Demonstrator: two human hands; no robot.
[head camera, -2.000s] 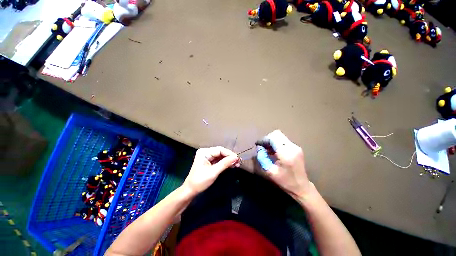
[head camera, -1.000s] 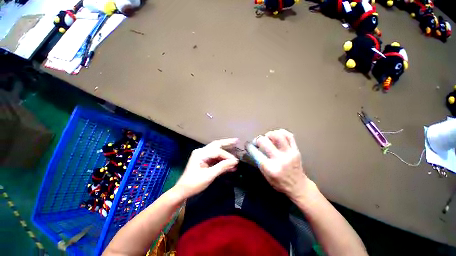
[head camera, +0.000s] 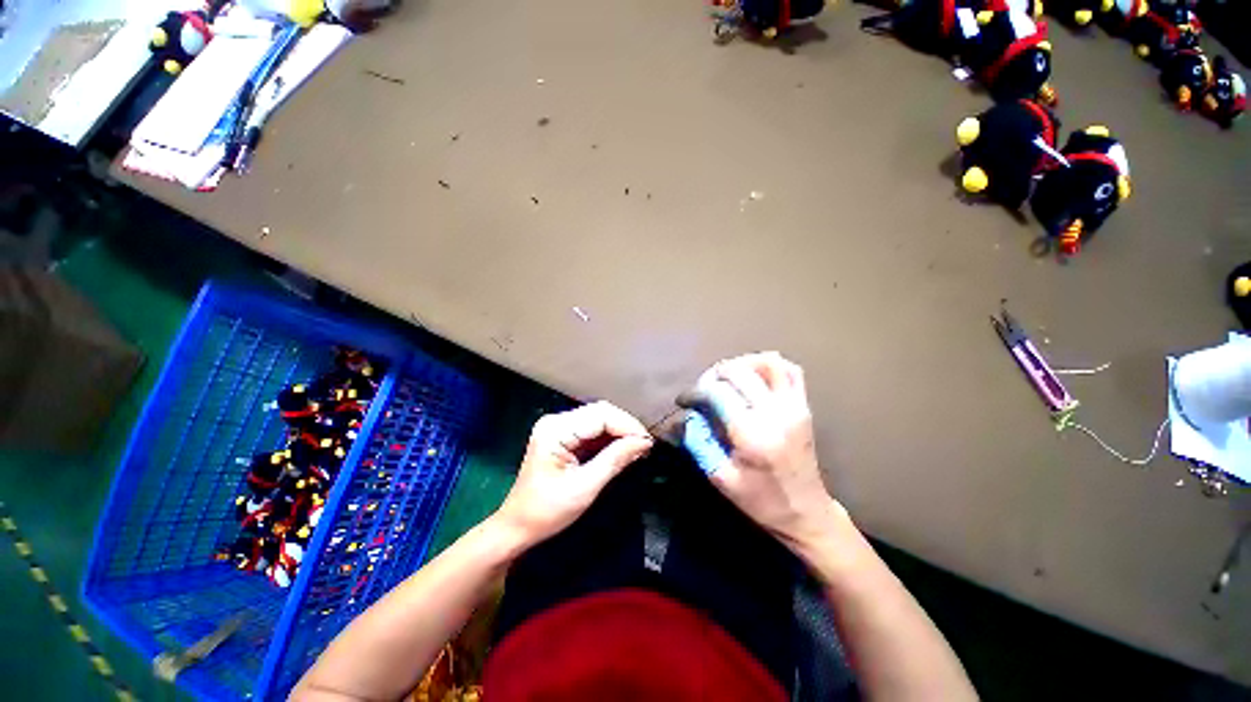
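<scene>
My left hand (head camera: 574, 464) and my right hand (head camera: 759, 436) are close together at the table's near edge. A thin dark strand (head camera: 667, 420), seemingly thread, runs between the fingertips of both hands. My left thumb and index finger are pinched on its left end. My right fingers are curled round its right end, with a pale blue covering (head camera: 705, 446) on some of them. Something small and dark shows at my right fingertips, too small to name. No needle can be made out.
A blue crate (head camera: 286, 658) with penguins stands below the table at left. Several plush penguins (head camera: 1008, 151) lie at the upper right. Snips (head camera: 1039, 372), a white thread cone (head camera: 1218, 380) and loose thread are at right. Papers (head camera: 206, 103) lie at upper left.
A second ago my fingertips were closer together and my left fingers more spread. Now my left fingers are pinched and the strand shows between the hands. The view has shifted slightly since two seconds ago.
</scene>
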